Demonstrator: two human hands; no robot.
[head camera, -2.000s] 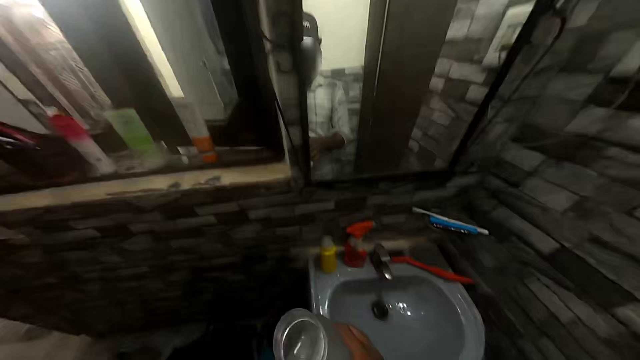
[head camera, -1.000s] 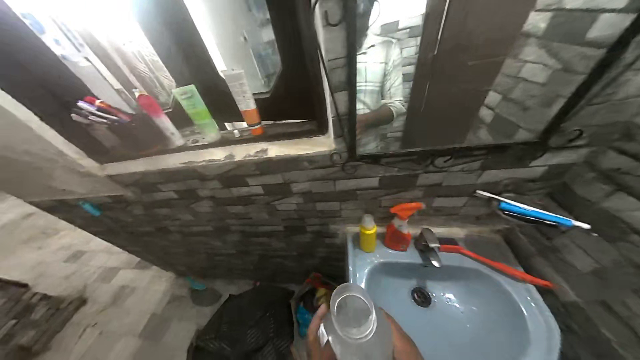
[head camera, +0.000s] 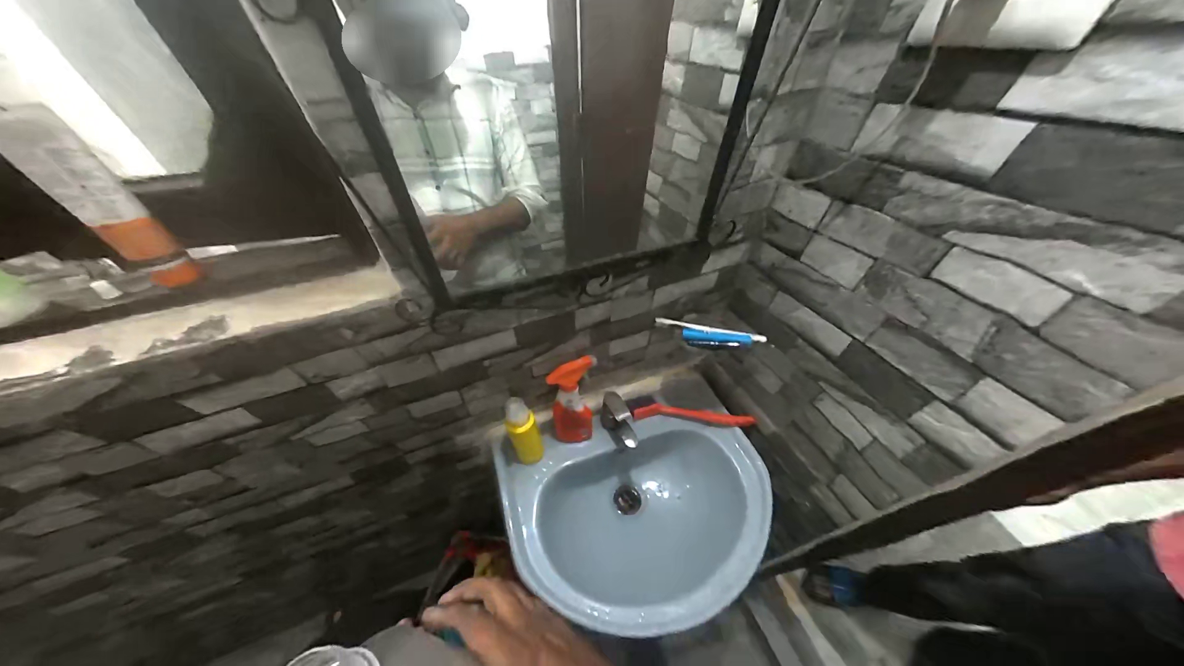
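At the bottom edge, my right hand (head camera: 518, 624) is closed around the side of a translucent plastic container (head camera: 407, 647), whose round rim is partly cut off by the frame. A bit of teal shows beneath the fingers. My left hand is out of view. The hand is just left of the front rim of a blue-grey washbasin (head camera: 638, 618). Along the basin's back stand a yellow bottle (head camera: 524, 438), a red spray bottle (head camera: 573, 412) and a metal tap (head camera: 618, 421). A red-handled brush (head camera: 698, 415) lies right of the tap.
A framed mirror (head camera: 620, 139) hangs above, reflecting a person. Blue and white toothbrush-like items (head camera: 717, 336) are at the wall corner. An orange-capped tube (head camera: 139, 236) stands on the left ledge (head camera: 231, 310). Another person's dark-trousered leg (head camera: 999, 578) shows at right, past a brown edge (head camera: 999, 472).
The view has swung right. The container, upright in both hands a second ago, is now lower and mostly out of frame. My left hand has left view; another person's leg has appeared.
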